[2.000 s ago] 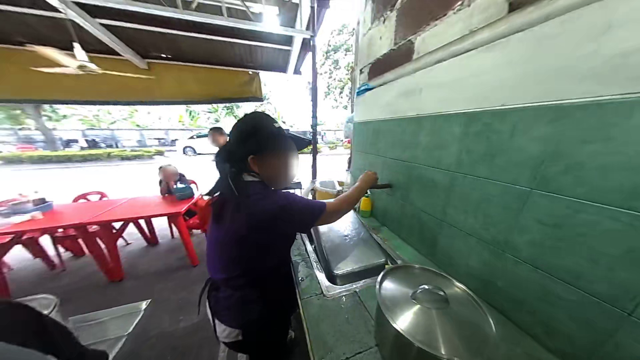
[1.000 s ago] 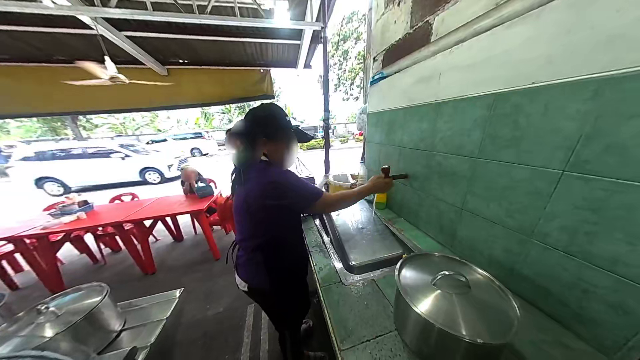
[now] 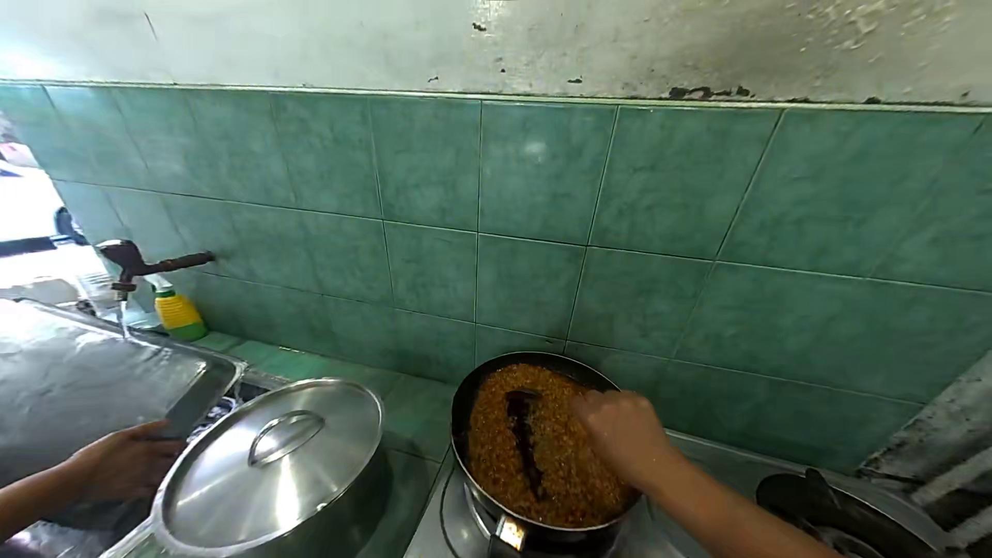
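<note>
My right hand (image 3: 624,434) is over the right side of a dark frying pan (image 3: 459,434), its fingers curled; whether anything is in them is hidden. Brown, finely chopped food (image 3: 496,465) fills the pan. A long dark shape (image 3: 527,442), a utensil or bare pan bottom, shows in the food. The pan sits on a steel gas stove (image 3: 449,511). Left of it stands a large steel pot with a lid (image 3: 283,465). I do not see my left hand. Beyond the pot, another person's hand (image 3: 128,469) touches a metal tray (image 3: 93,395) at the sink.
Water runs from a wall faucet (image 3: 128,263) onto the tray. A yellow and green spray bottle (image 3: 178,310) stands beside it. A green tiled wall (image 3: 527,178) closes off the far side. Another dark pan (image 3: 837,508) lies on the stove at the right.
The view has turned far to the right, from the co-worker at the sink to the stove. My right hand has come into view over the pan. The faucet is now running, with the co-worker's hand off it.
</note>
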